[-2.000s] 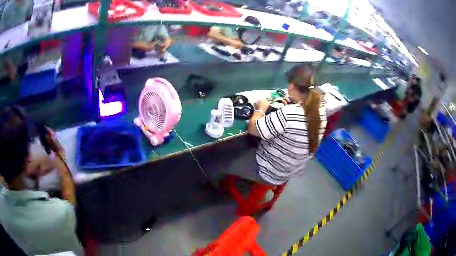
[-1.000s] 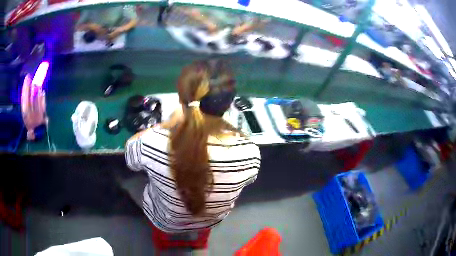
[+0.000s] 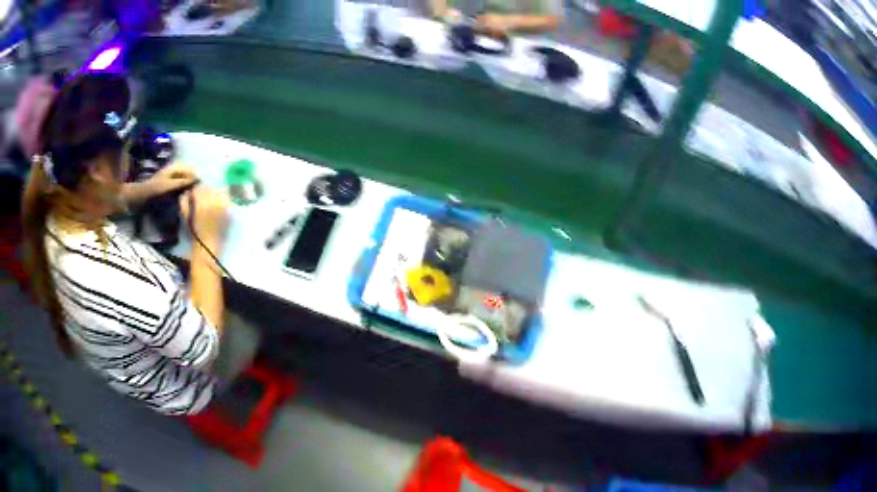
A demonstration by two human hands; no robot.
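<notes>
Neither of my hands shows. Nearest me, a bright red plastic stool (image 3: 444, 465) is cut off by the bottom edge; what holds or supports it is hidden. On the bench, a light blue tray (image 3: 370, 279) holds a grey soldering station (image 3: 505, 261) with red digits, a yellow sponge (image 3: 429, 285) and a thin red stick. A white ring (image 3: 467, 336) lies at its front. Left of the tray are a black smartphone (image 3: 313, 240), small black tweezers or cutters (image 3: 283, 232), black discs (image 3: 334, 187) and a green-rimmed solder reel (image 3: 243, 183).
A person in a striped shirt (image 3: 130, 312) sits at the left on a red stool (image 3: 252, 408), working at the bench. A black-handled tool (image 3: 685, 360) lies on white sheet at right. A green upright (image 3: 673, 130) stands behind. A blue crate edge (image 3: 639, 485) shows at the bottom.
The view has swung right and closer to the bench. The seated person has shifted to the left of the picture, and the tray is now central. The pink and white fans have moved left or out.
</notes>
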